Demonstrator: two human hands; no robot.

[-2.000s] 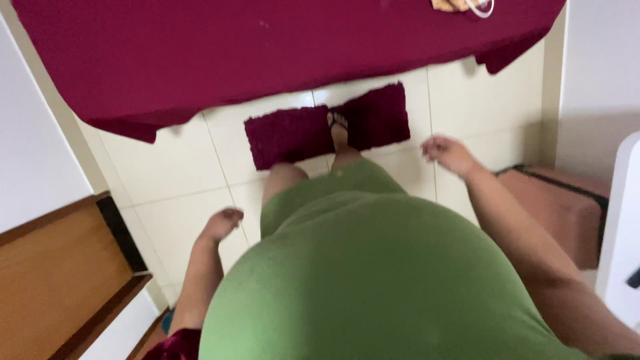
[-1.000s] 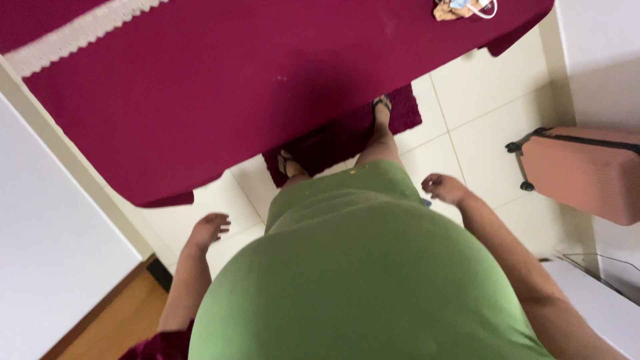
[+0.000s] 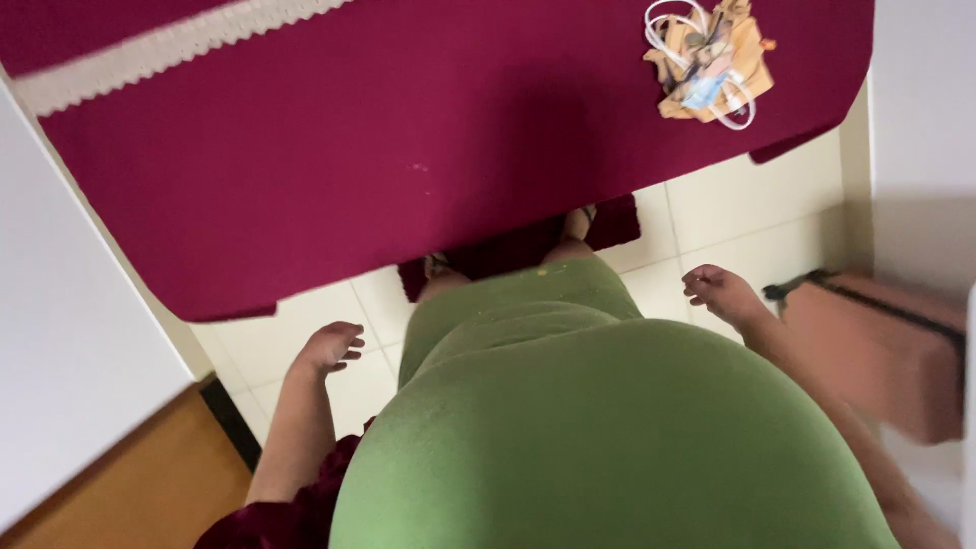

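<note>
My left hand (image 3: 332,347) hangs beside my green dress (image 3: 595,427), empty, with its fingers apart over the tiled floor. On the other side, my right hand (image 3: 717,291) is also empty, its fingers loosely curled, near a pink suitcase (image 3: 869,351). Ahead of me a surface is covered by a dark red cloth (image 3: 343,175). At its far right lies a crumpled yellowish cloth or bag (image 3: 751,72) with a white cable (image 3: 743,118) and small items that I cannot make out. Neither hand touches the covered surface.
A dark red mat (image 3: 618,225) lies under my feet, partly hidden by the red cloth. White lace trim (image 3: 183,53) crosses the cloth at the upper left. White walls stand at both sides, and a brown wooden panel (image 3: 145,473) is at the lower left.
The view has shifted, and more of the red-covered surface and the items on it shows. My feet now stand apart, close to the cloth's edge. Both hands remain empty.
</note>
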